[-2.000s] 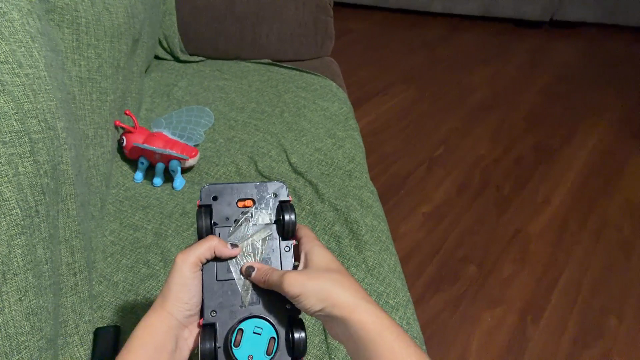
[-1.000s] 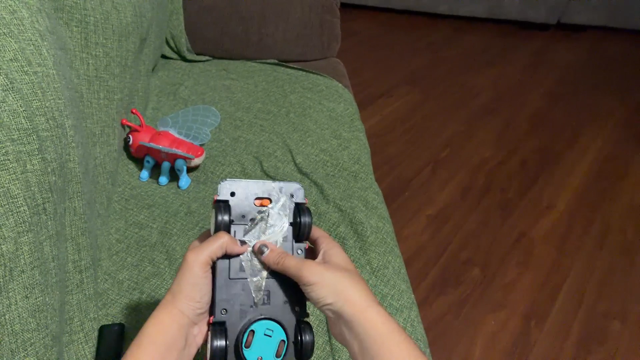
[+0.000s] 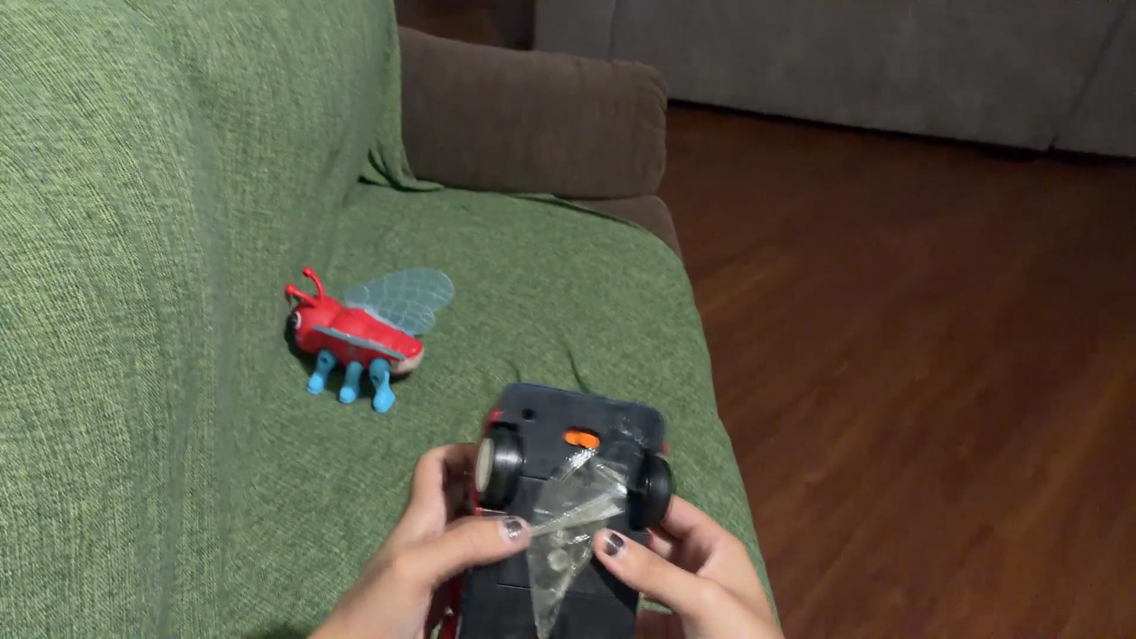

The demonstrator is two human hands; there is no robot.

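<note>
A toy car (image 3: 568, 568) is held with its black underside facing me, at the lower middle. Clear tape (image 3: 572, 519), wrinkled, sticks across that underside, below an orange switch (image 3: 582, 438). My left hand (image 3: 444, 550) grips the car's left side, its thumb at the tape's left edge. On the other side my right hand (image 3: 692, 568) grips the car, with the thumb beside the tape. The fingers under the car are partly hidden. A red toy insect (image 3: 359, 337) with blue legs and clear bluish wings stands on the sofa, left of the car, untouched.
A green cover (image 3: 532, 266) lies over the sofa seat and backrest. Behind the seat rises a brown armrest (image 3: 532, 124). The dark wooden floor (image 3: 887, 355) runs along the right, with a grey piece of furniture (image 3: 843, 62) at the back.
The view has shifted, bringing more of the far furniture in. The car has tilted, and its blue round part, seen earlier, is out of view. Both hands still hold the car.
</note>
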